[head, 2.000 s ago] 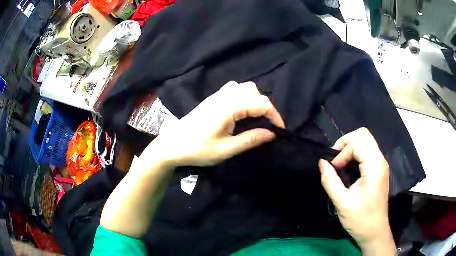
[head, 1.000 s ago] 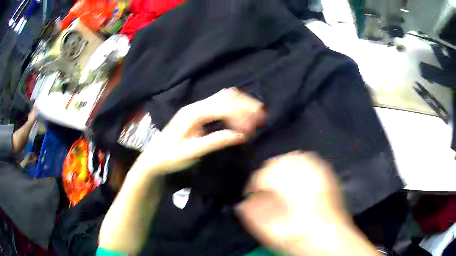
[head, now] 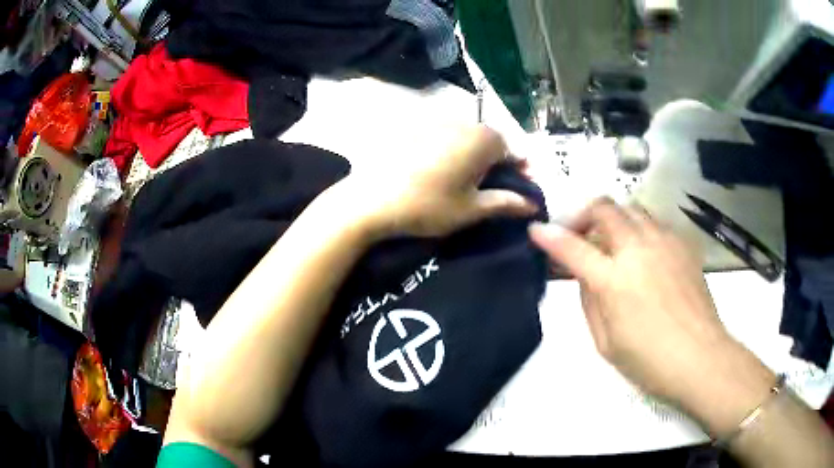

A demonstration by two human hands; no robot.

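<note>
A black garment (head: 457, 366) with a white circular emblem and lettering lies bunched on the white table in front of me. My left hand (head: 439, 183) grips the garment's upper edge near the needle area, thumb and fingers pinching the cloth. My right hand (head: 631, 283) is at the garment's right edge, its thumb and fingertips at the cloth; they are slightly blurred, so a grip cannot be made out. The sewing machine's presser foot area (head: 562, 119) is just beyond my hands.
Dark thread snips (head: 732, 236) lie on the machine bed at the right, beside black fabric strips (head: 732, 164). Red fabric (head: 174, 96) and more black fabric (head: 311, 37) lie at the back. Another machine (head: 41, 192) stands at the far left.
The garment has been turned and gathered, so the white emblem now shows. Both hands have moved near the machine, which sits more centrally in view. More of the white table shows.
</note>
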